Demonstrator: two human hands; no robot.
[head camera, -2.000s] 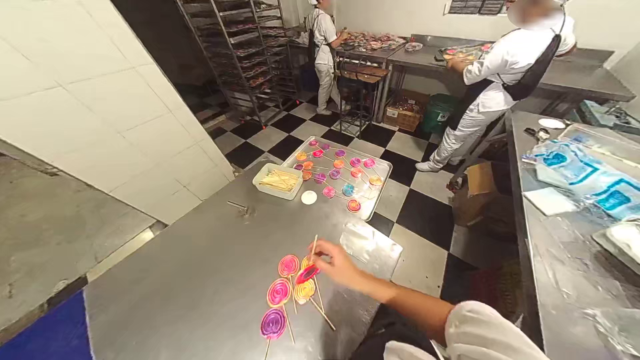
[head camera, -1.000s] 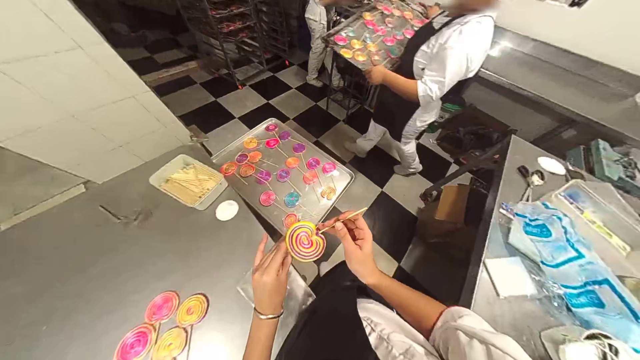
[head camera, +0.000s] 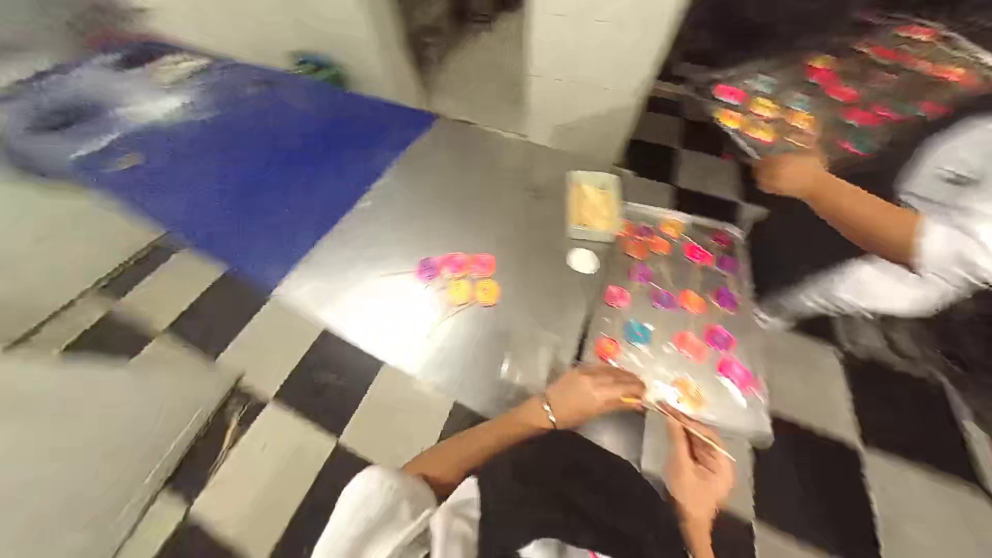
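The view is blurred. At the near edge of the lollipop tray, my right hand (head camera: 697, 461) is closed on a thin lollipop stick (head camera: 705, 434) that slants down to the right. My left hand (head camera: 595, 394) is at the stick's upper end, its fingers bent round a small yellowish piece; the lollipop's head is mostly hidden by them. Beyond both hands lies the metal tray (head camera: 756, 325) with many coloured swirl lollipops. Several pink, purple and yellow lollipops (head camera: 473, 279) lie on the steel table to the left.
The steel table (head camera: 496, 182) bears a plastic tub of sticks (head camera: 594, 205) and a white disc (head camera: 583, 261). A blue surface (head camera: 256, 163) adjoins it at the left. At the right a co-worker's hand (head camera: 790, 172) holds another tray of lollipops (head camera: 845, 101). Checkered floor shows below.
The view has swung left, bringing the blue surface into sight. The co-worker with the tray appears nearer. A second ago the lollipop's yellow and pink swirl showed between my hands; now it is mostly hidden.
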